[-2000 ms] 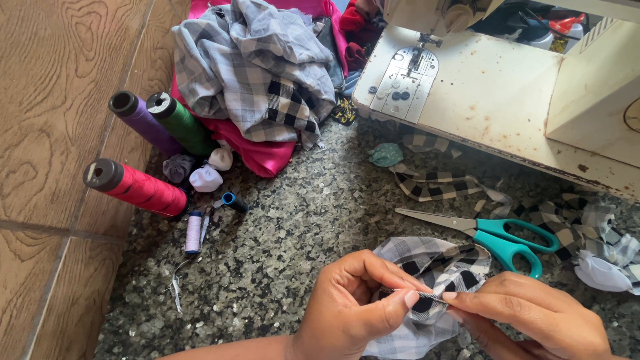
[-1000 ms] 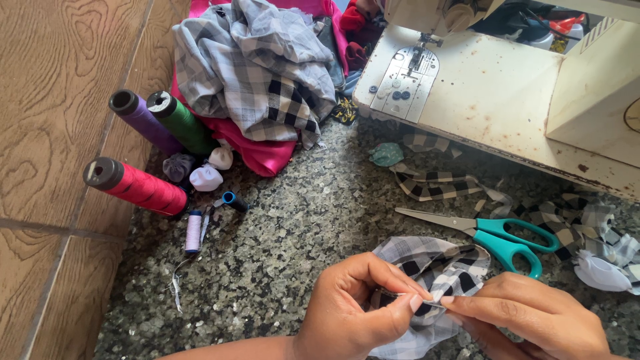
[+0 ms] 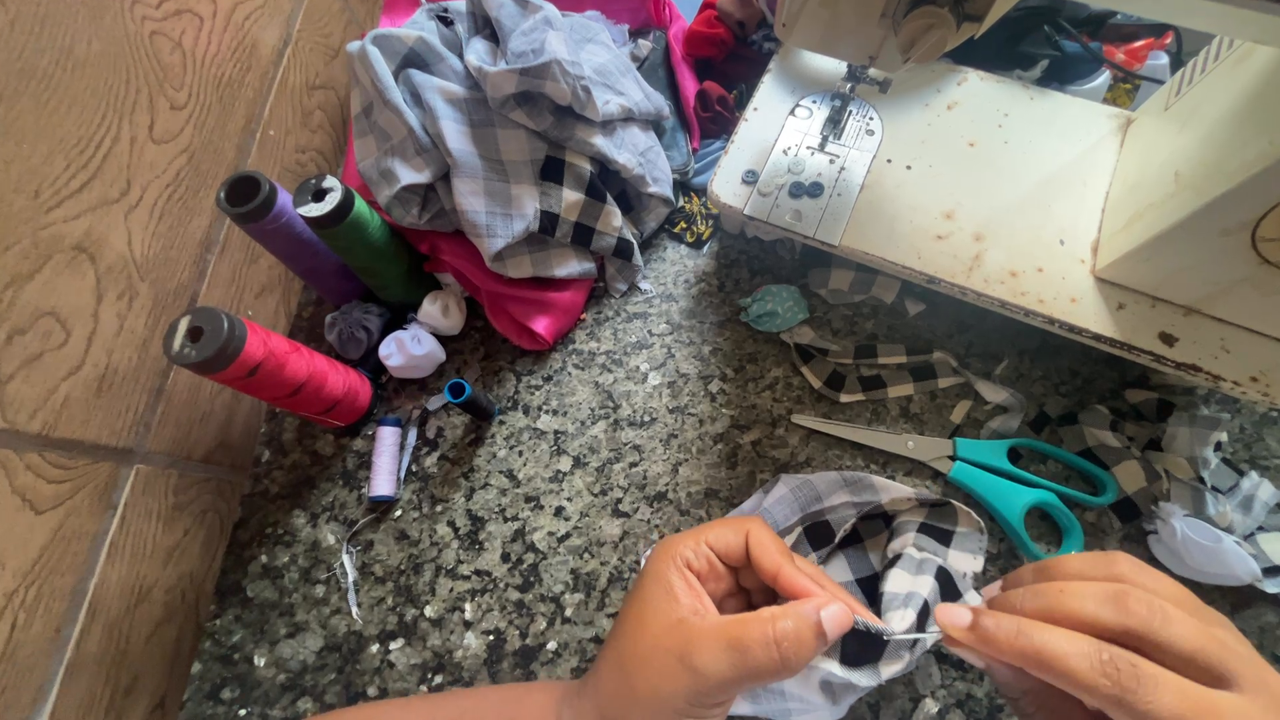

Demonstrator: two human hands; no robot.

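Black, white and grey checked fabric (image 3: pixel 870 540) lies gathered on the granite top at the lower right. Its folded edge is pinched between the thumb and fingers of my left hand (image 3: pixel 745 620). My right hand (image 3: pixel 1100 630) grips a thin sewing needle (image 3: pixel 912 635), whose other end meets that edge. Just beyond the fabric rest scissors with teal handles (image 3: pixel 985 465), their blades nearly together and pointing left.
A sewing machine (image 3: pixel 980 180) with buttons on its plate stands at the upper right. Large thread cones (image 3: pixel 290 370) and a small lilac spool (image 3: pixel 385 460) are at the left, beside heaped plaid cloth (image 3: pixel 500 130). Checked scraps (image 3: pixel 880 370) lie below the machine.
My right hand has drawn slightly right from my left fingertips, and more of the needle shows between them. The fabric remains in my left hand.
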